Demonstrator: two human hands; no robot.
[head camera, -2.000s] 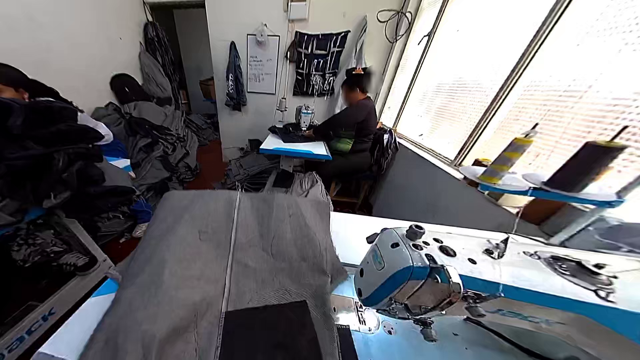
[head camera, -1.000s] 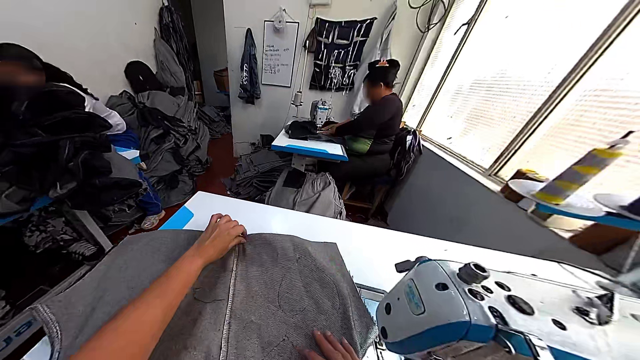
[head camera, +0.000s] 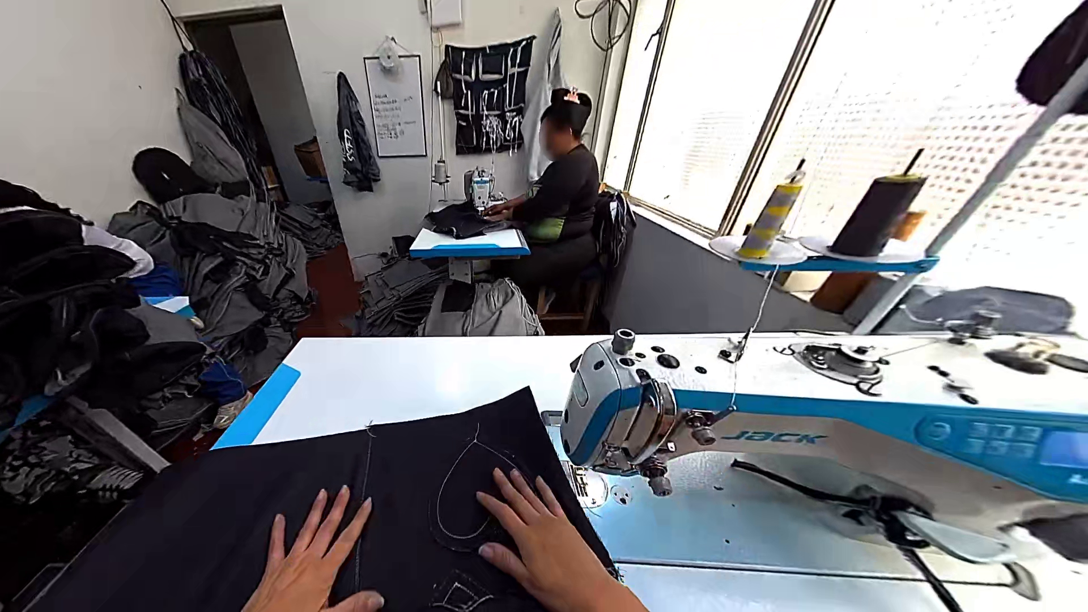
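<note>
A dark fabric panel (head camera: 212, 501) lies over the front left of the white sewing table, with a pale vertical seam and a stitched teardrop outline near its right side. My left hand (head camera: 314, 552) rests flat on it at the seam, fingers spread. To the right, my right hand (head camera: 540, 535) presses flat beside the stitched outline, its fingers also apart. The Jack sewing machine (head camera: 625, 408) stands just right of the panel. Its lit needle area (head camera: 591, 489) is close to the panel's right edge; the needle itself cannot be made out.
Thread cones (head camera: 880, 212) stand on a rack behind the machine. Across the room a person (head camera: 561, 191) sits at another sewing table (head camera: 467, 252). Piles of dark and grey garments (head camera: 229, 255) fill the left side. A black strap-like piece (head camera: 884, 510) lies under the machine arm.
The cloth's grey face was up before; a dark face with the stitched outline is up now. My left hand has come back from the cloth's far edge, and both hands now lie on it.
</note>
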